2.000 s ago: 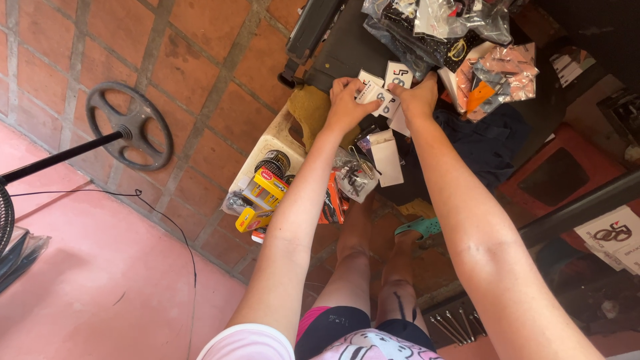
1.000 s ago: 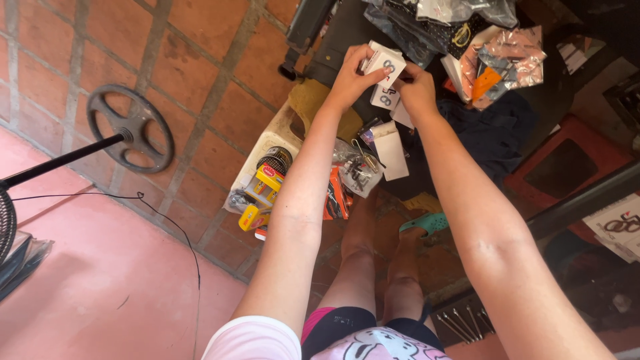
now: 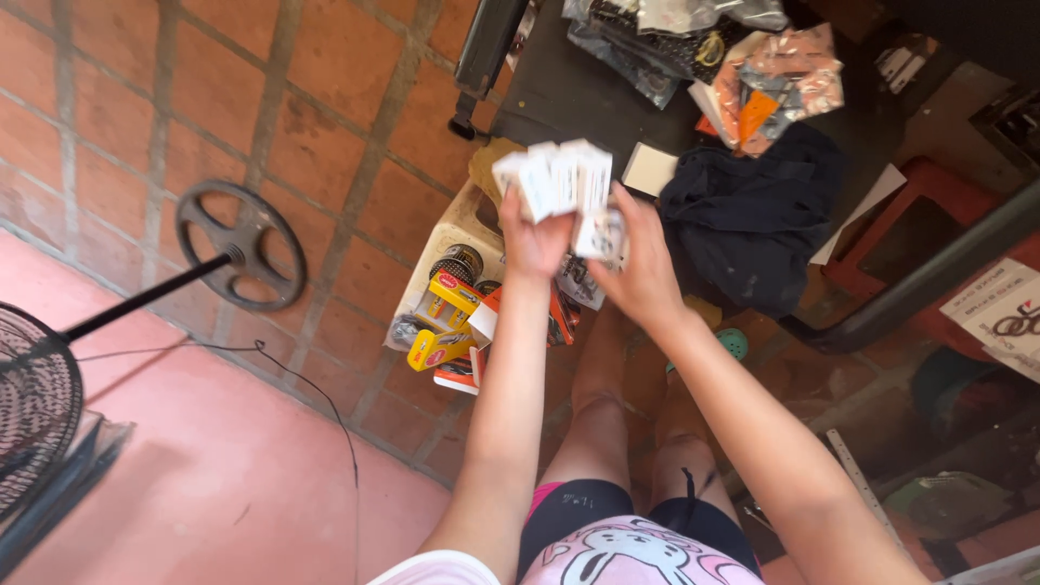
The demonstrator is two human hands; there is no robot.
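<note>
My left hand (image 3: 538, 242) is closed around a fanned bunch of small white printed boxes or packets (image 3: 556, 175), blurred by motion. My right hand (image 3: 642, 256) grips another small white printed box (image 3: 599, 234) at the lower right of the bunch, close to my left fingers. Just beyond my right fingertips, a plain cream box or pad (image 3: 650, 169) lies on the black seat-like surface (image 3: 552, 89). Dark navy cloth (image 3: 751, 215) is bunched to the right of it.
A cream stool (image 3: 422, 280) holds yellow boxes (image 3: 439, 348) and a patterned tin (image 3: 457, 264). Plastic bags (image 3: 642, 41) and an orange-patterned packet (image 3: 780, 81) lie at the top. A fan (image 3: 36, 390) and its round base (image 3: 241, 244) are at left; a red plastic stool (image 3: 918, 219) is at right.
Both hands have moved down, toward my body, with the white boxes. The bunch in my left hand now shows spread out. The view has shifted somewhat.
</note>
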